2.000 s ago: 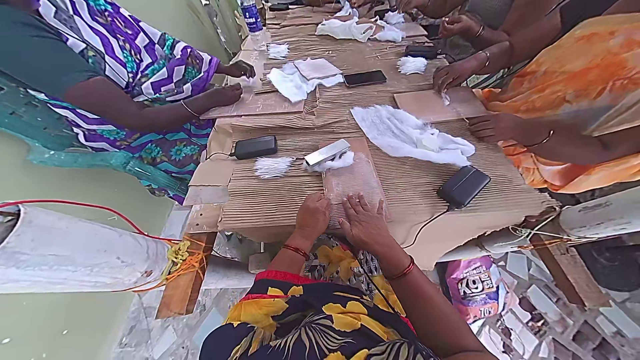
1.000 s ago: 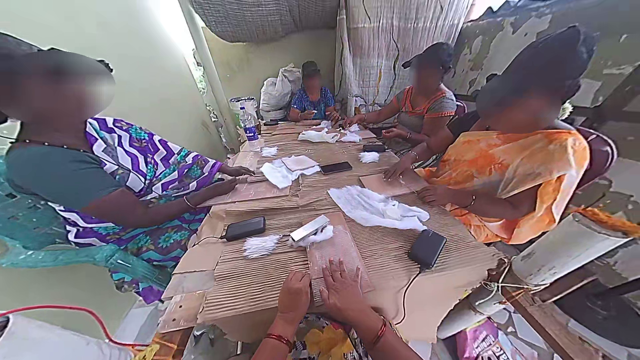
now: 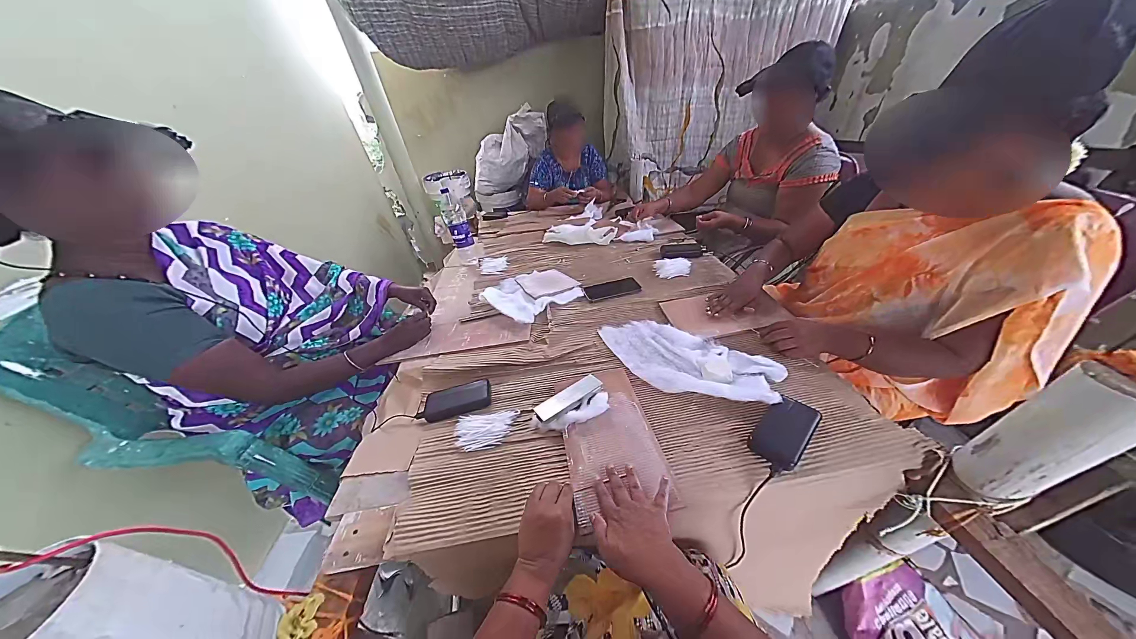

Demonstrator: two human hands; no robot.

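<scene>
My right hand (image 3: 635, 524) lies flat, fingers spread, on the near end of a pinkish textured board (image 3: 617, 435). Just left of that board, my left hand (image 3: 544, 532) rests with its fingers curled; whether it pinches something is too small to tell. A silver-white box (image 3: 568, 399) and a tuft of cotton (image 3: 588, 408) lie at the board's far end. Thin white cotton wicks (image 3: 485, 429) are piled to the left of it. A larger sheet of cotton wool (image 3: 683, 359) spreads beyond it to the right.
Corrugated cardboard (image 3: 497, 497) covers the table. Black power banks with cables lie left (image 3: 455, 400) and right (image 3: 784, 433). A black phone (image 3: 612, 289) and a plastic bottle (image 3: 458, 222) are farther off. Several people sit around the table; a person's hands (image 3: 763, 319) rest near a board at right.
The view has tilted up since the oldest frame, bringing the people and back wall into sight. My hands stay at the near end of the board.
</scene>
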